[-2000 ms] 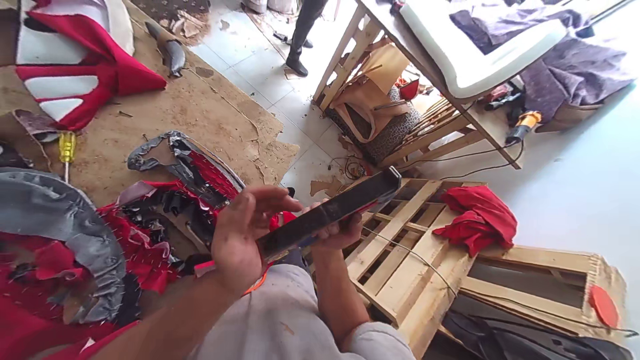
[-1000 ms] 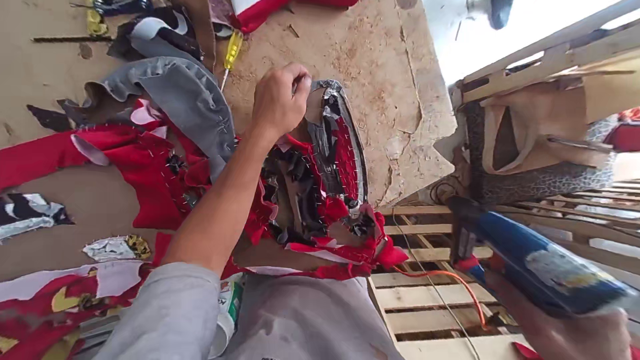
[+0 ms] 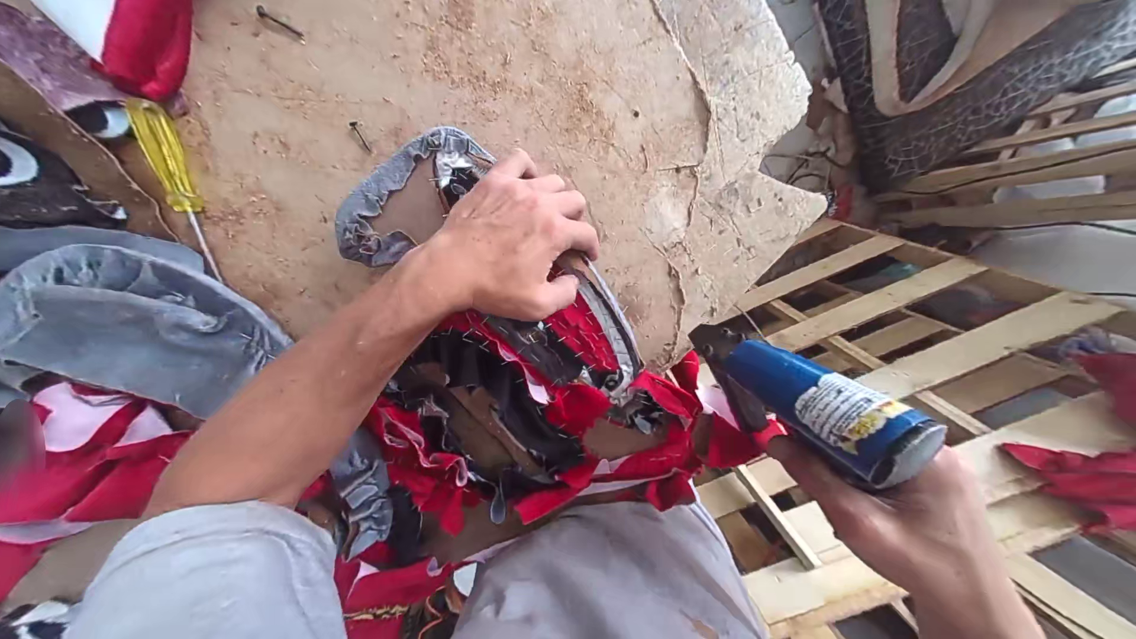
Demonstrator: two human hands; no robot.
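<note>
My left hand grips the upper part of a narrow piece covered in grey and red fabric, with staples along its folded edges. Its looped grey end sticks out beyond my fingers. In my right hand is a staple gun with a blue body, its dark nose pointing up and left, just right of the piece and apart from it. Red and black stapled fabric lies bunched below the piece, over the board's edge and near my lap. My palm hides part of the piece.
A worn board bears loose nails and a yellow-handled screwdriver. Grey curved fabric lies at left. A slatted wooden pallet stands at right, with red cloth on it.
Two seconds ago a dark, flat, phone-like object was at my hands; the staple gun is in my right hand now. Since one second ago my left hand has closed over the piece and the gun is nearer to it.
</note>
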